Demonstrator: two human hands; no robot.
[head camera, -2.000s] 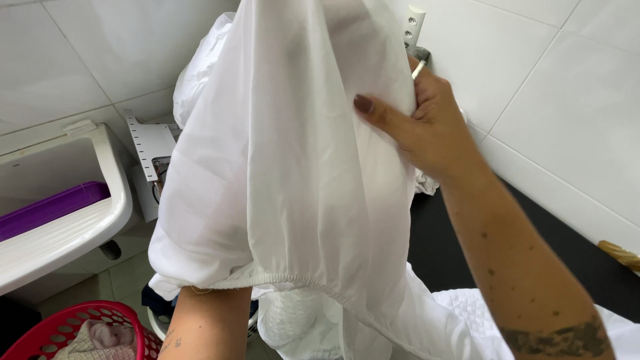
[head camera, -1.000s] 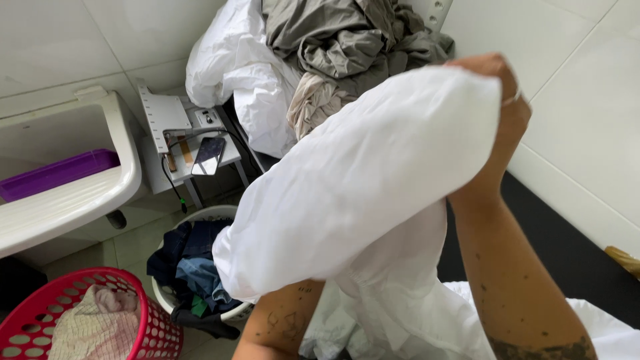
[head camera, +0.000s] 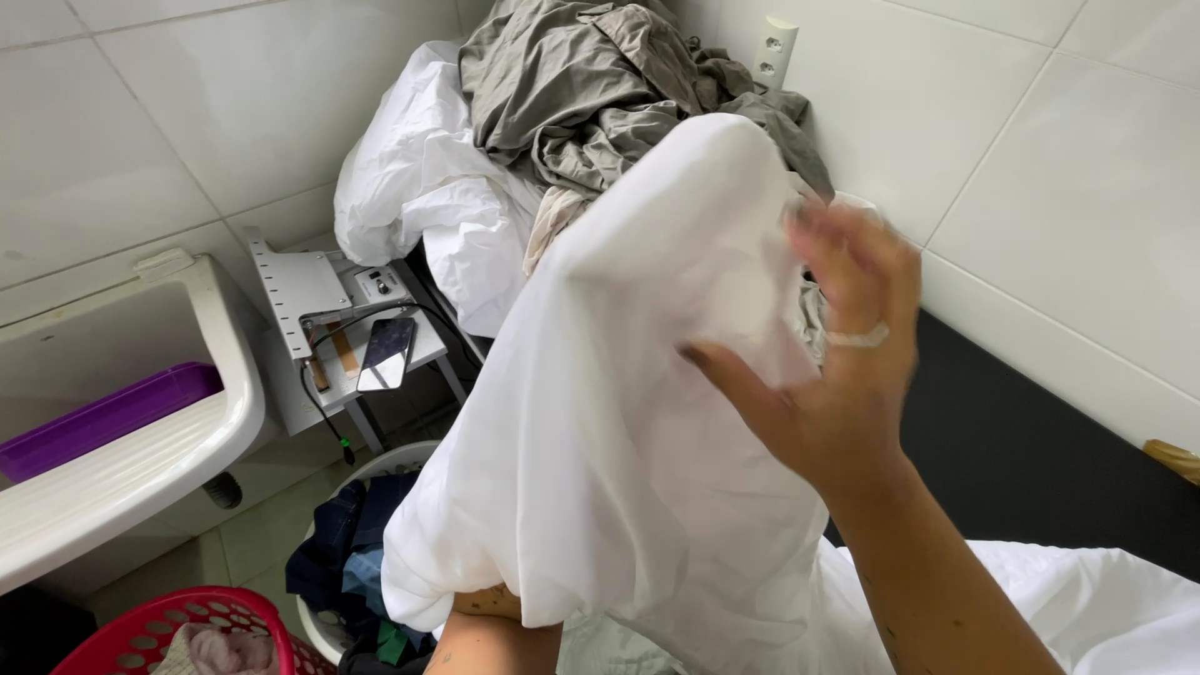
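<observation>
A white fitted cloth hangs over my left forearm and rises to a rounded peak in the middle of the view. My left hand is hidden inside it; only the forearm shows below the cloth's lower edge. My right hand, with a ring on one finger, is at the right side of the cloth's raised part. Its thumb and fingers are apart, and it is blurred. More white fabric lies at the lower right.
Grey fabric and white fabric are heaped behind. At left are a sink with a purple tray, and a small table with a phone. Below stand a red basket and a white basket of clothes. A black surface is at right.
My right hand has let go of the cloth's upper end, which it held a second ago. The cloth now stands in an upright peak instead of stretching out to the right.
</observation>
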